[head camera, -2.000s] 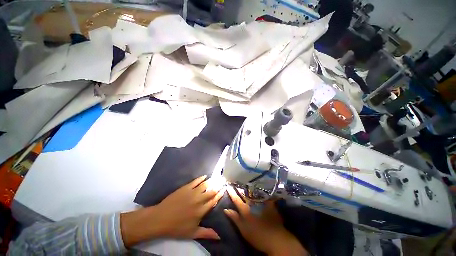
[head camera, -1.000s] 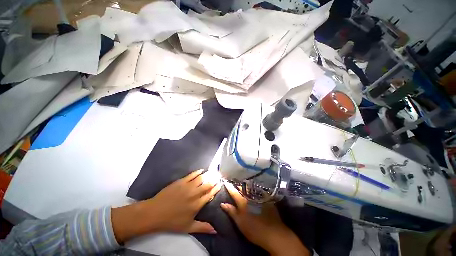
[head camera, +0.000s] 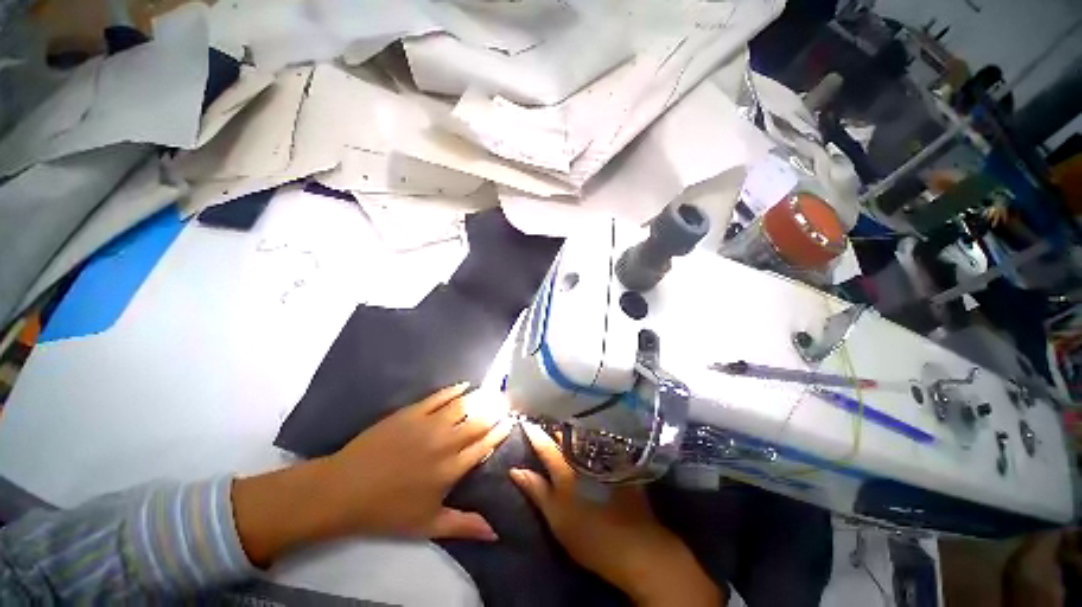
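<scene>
A dark garment panel (head camera: 386, 356) lies on the white table and runs under the head of the white sewing machine (head camera: 736, 326). My left hand (head camera: 398, 474) lies flat on the panel, fingers spread, fingertips beside the needle area. My right hand (head camera: 593, 522) rests on the cloth just right of it, index finger pointing at the needle area, partly under the machine head. The needle area (head camera: 517, 415) is washed out by lamp glare, so the needle and presser foot cannot be made out. Neither hand visibly grips the cloth.
Creased off-white paper patterns (head camera: 392, 131) are heaped behind the panel. A blue sheet (head camera: 113, 285) lies at the left. Two pens (head camera: 795, 377) and a yellow thread lie on the machine head. An orange-brown round object (head camera: 807, 231) stands behind it. Other equipment is at the upper right.
The view has shifted, so the table, papers and panel appear slightly lower-left or higher in the picture. Both hands keep nearly the same pose at the needle area; cloth movement cannot be told.
</scene>
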